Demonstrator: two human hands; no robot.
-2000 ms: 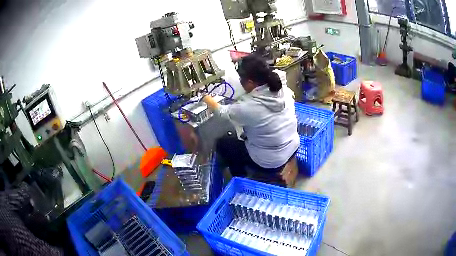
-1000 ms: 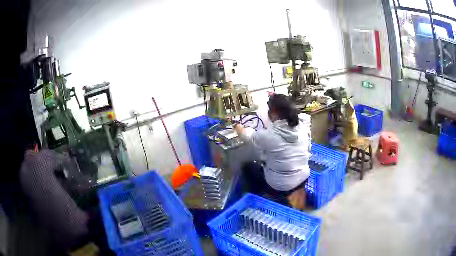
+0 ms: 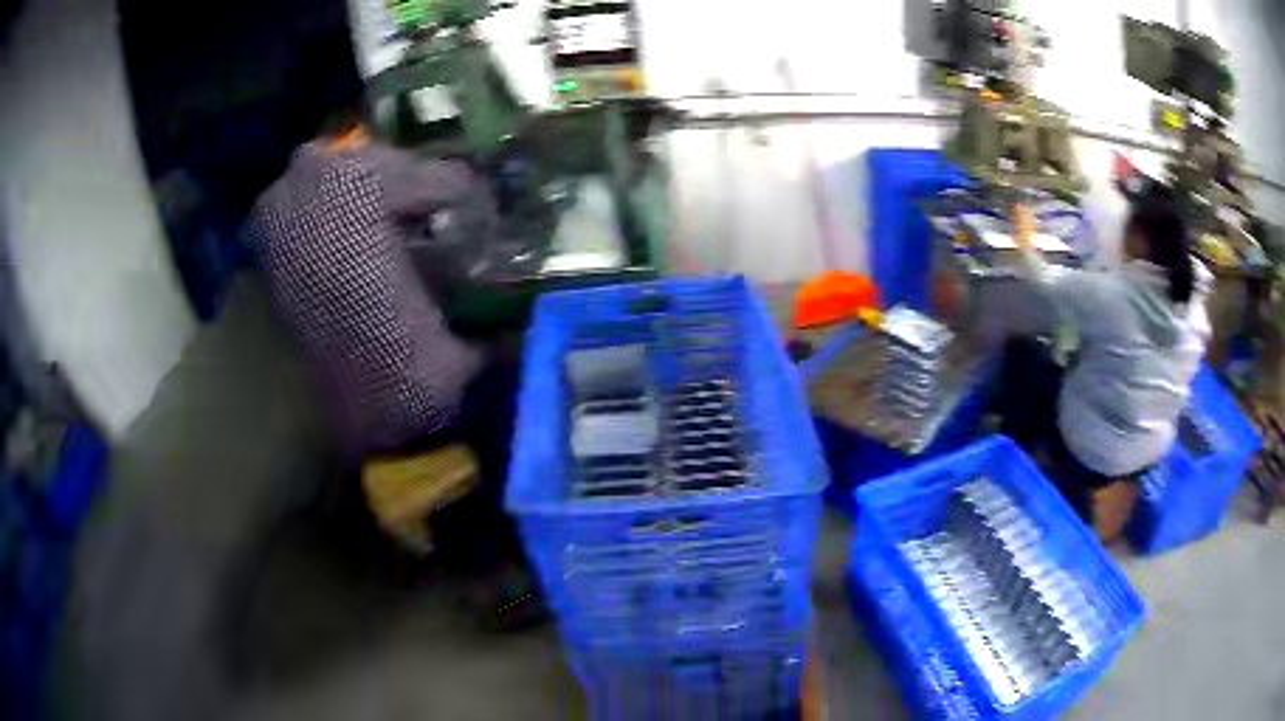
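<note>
Neither of my hands is in the picture. Nearest in front of me stand stacked blue crates (image 3: 662, 500). The top crate holds silver-grey metal parts (image 3: 705, 430), some in rows and some lying flat at the left. To its right, a second blue crate (image 3: 885, 606) holds rows of upright metal parts (image 3: 1001, 592). A stack of similar plates (image 3: 909, 378) stands on a dark board (image 3: 853, 387) behind it. The picture is blurred.
A person in a checked shirt (image 3: 352, 282) sits on a yellowish stool (image 3: 423, 486) at a green machine (image 3: 641, 197), left. A person in a grey hoodie (image 3: 1127, 359) sits at a drilling machine (image 3: 1008, 141), right. An orange scoop (image 3: 836, 300) is behind the board.
The view has swung left and down. The stacked crates now stand near the middle, and the checked-shirt person and yellowish stool show more fully. The grey-hoodie person has shifted to the right edge.
</note>
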